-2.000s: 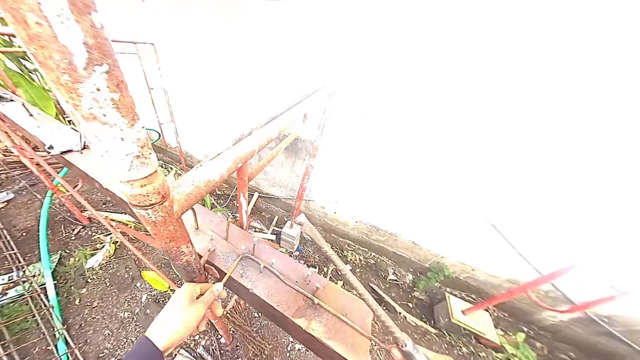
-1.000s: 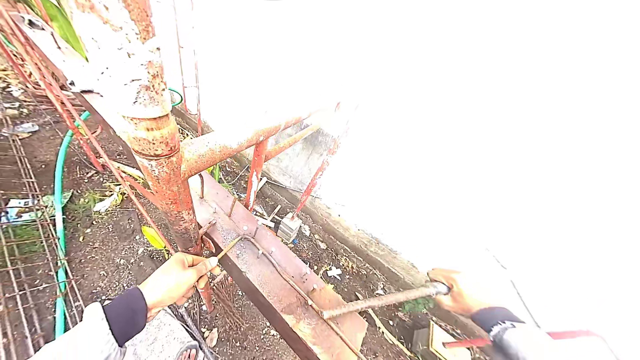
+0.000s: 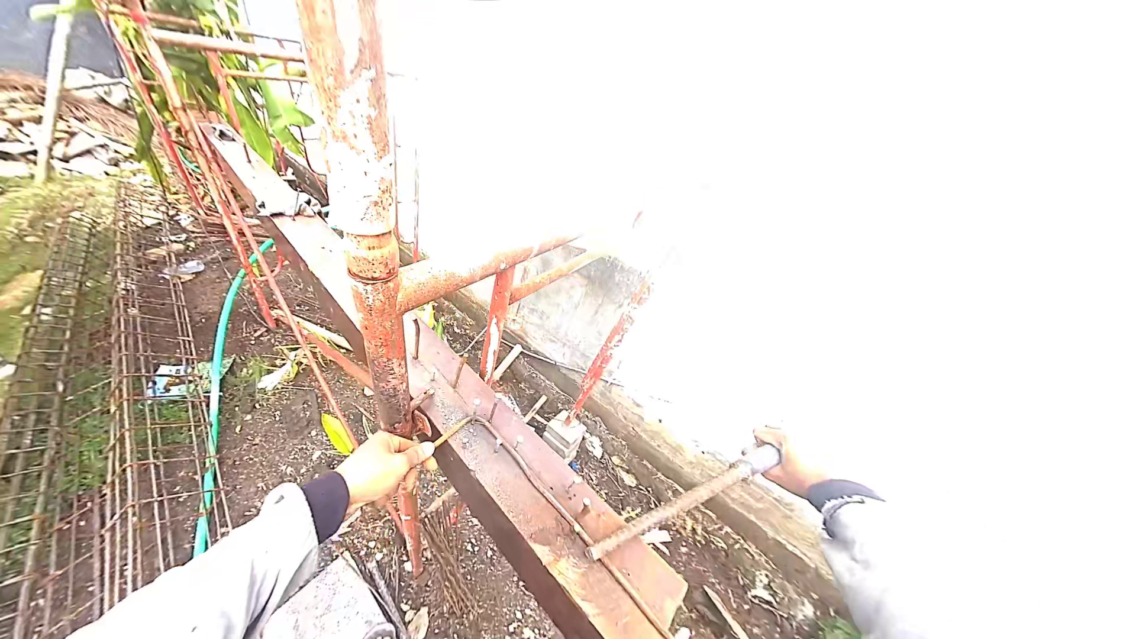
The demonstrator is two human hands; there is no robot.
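My left hand (image 3: 388, 469) pinches the near end of a thin steel rod (image 3: 532, 479), which bends around nails (image 3: 519, 439) on a reddish-brown plank (image 3: 506, 510) and runs along it towards the lower right. At the right, my right hand (image 3: 785, 459) is closed on the upper end of a ribbed metal bar (image 3: 679, 508). The bar slants down to the left, its lower end against the thin rod on the plank. The rusty scaffold post (image 3: 382, 346) stands just beyond my left hand.
Scaffold braces (image 3: 497, 266) extend from the post towards the overexposed wall. A green hose (image 3: 216, 390) and long rebar cages (image 3: 133, 355) lie on the ground at left. A concrete block (image 3: 564, 435) sits beyond the plank, and a bundle of thin rods (image 3: 448, 564) lies below it.
My right hand, out of view two seconds ago, came in holding the ribbed bar. The bar's lower end now lies against the thin rod. My left hand keeps its pinch. The view has turned left.
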